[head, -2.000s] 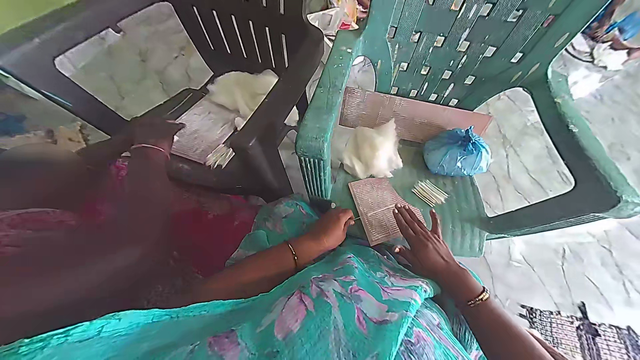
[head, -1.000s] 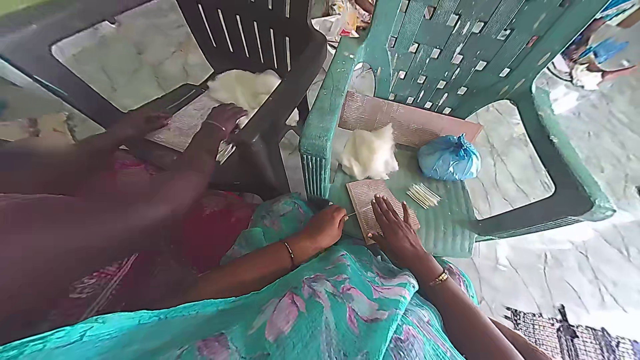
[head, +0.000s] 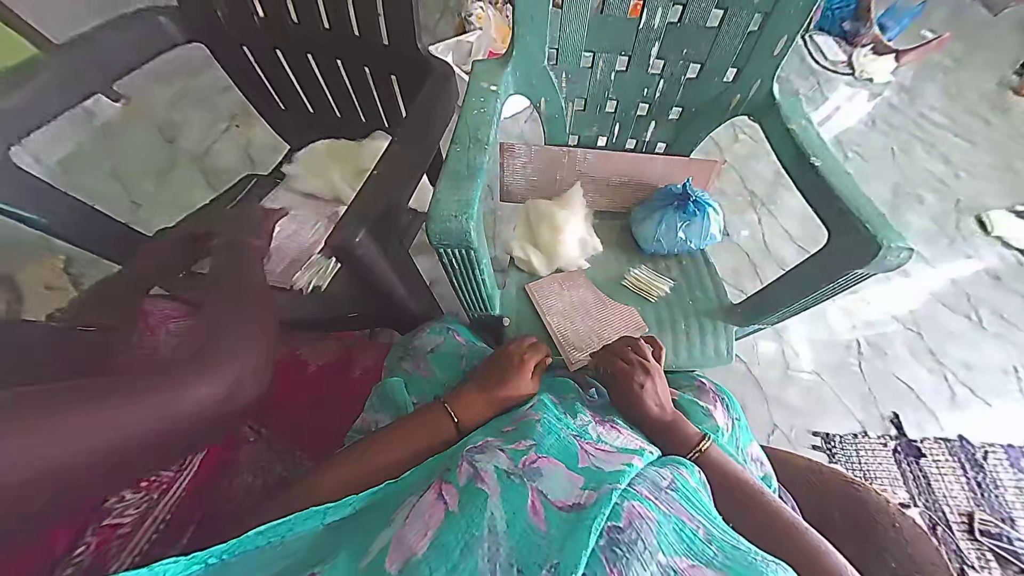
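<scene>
Near the front edge of a green plastic chair (head: 696, 320), my left hand (head: 516, 370) is curled, its fingertips close together. My right hand (head: 636, 372) is curled at the lower corner of a ribbed cardboard piece (head: 580, 312) lying on the seat. A thin pale stick seems to run between the hands, but it is too faint to be sure, so what either hand holds is unclear. Behind the cardboard sit a tuft of white cotton (head: 554, 230), a small pile of thin pale sticks (head: 648, 282) and a tied blue plastic bag (head: 678, 218).
A long cardboard strip (head: 612, 176) leans at the back of the seat. To the left, another person's blurred arms (head: 160, 344) reach over a dark plastic chair (head: 392, 240) with cotton (head: 336, 168), a ribbed sheet (head: 300, 228) and sticks (head: 317, 274). A patterned mat (head: 944, 480) lies lower right.
My right hand has left its flat position on the cardboard piece and is now curled at its lower corner. The other person's hand has moved off the ribbed sheet and cotton.
</scene>
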